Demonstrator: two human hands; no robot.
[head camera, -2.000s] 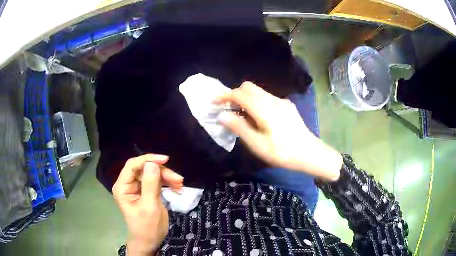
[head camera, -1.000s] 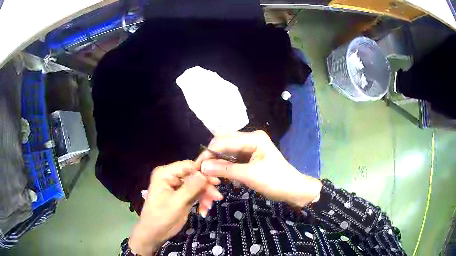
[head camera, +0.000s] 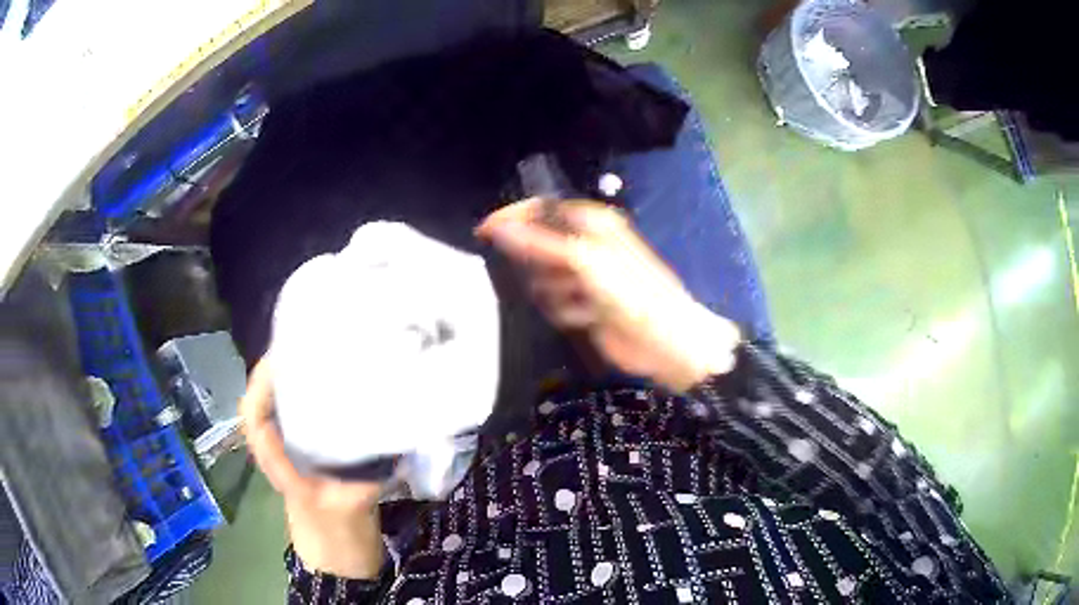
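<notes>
The black garment (head camera: 391, 130) lies over my lap. A broad piece of white cloth (head camera: 385, 343) with small dark marks bulges over its near left part. My left hand (head camera: 325, 508) is under and behind this cloth and holds it up from below; most of its fingers are hidden. My right hand (head camera: 574, 266) is to the right of the cloth, blurred, with its fingers curled. A dark, thin thing shows at its fingers, perhaps the small snips; its grip is unclear.
A white table edge (head camera: 130, 101) curves across the upper left. Blue crates (head camera: 148, 437) and a grey box (head camera: 201, 372) stand at the left. A lined waste bin (head camera: 846, 77) stands on the green floor at the upper right. A small white dot lies by the garment's right side.
The hands, together one second ago, have moved apart. My left hand has gone under the white cloth and lifted it; my right hand has moved up. The view has turned and shifted.
</notes>
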